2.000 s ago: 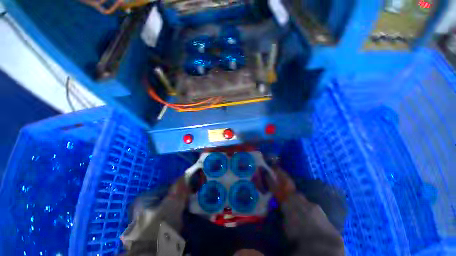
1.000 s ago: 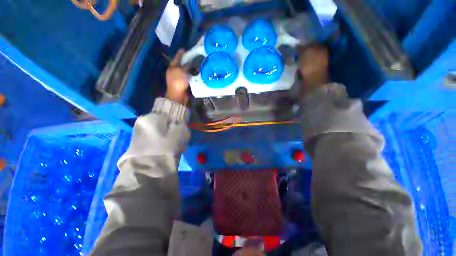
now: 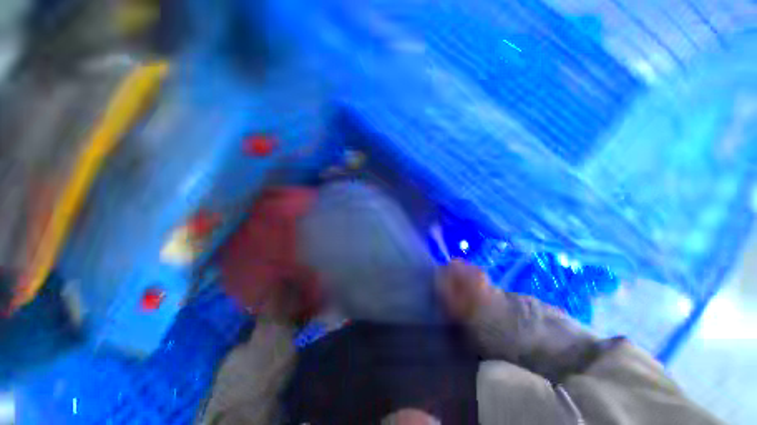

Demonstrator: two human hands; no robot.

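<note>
The picture is strongly blurred and tilted. A greyish-white plate, apparently the holding tray (image 3: 361, 249), is low in front of me, over or beside the red stool (image 3: 270, 245). No blue parts can be made out on it. My right hand (image 3: 465, 289) is at the tray's right edge and appears to grip it. My left hand (image 3: 285, 305) is a dark blur by the lower left of the stool and tray; its grip cannot be made out.
The press's blue front ledge (image 3: 124, 257) with red buttons (image 3: 260, 144) is at the left, beside a yellow strip (image 3: 91, 166). A large blue crate (image 3: 531, 166) fills the upper right. Blue mesh, apparently another crate (image 3: 158, 373), is at the lower left.
The view has swung right, so the press now lies left. My hands and the tray have come back from the press bed, low towards me. The blue domes no longer show on the tray.
</note>
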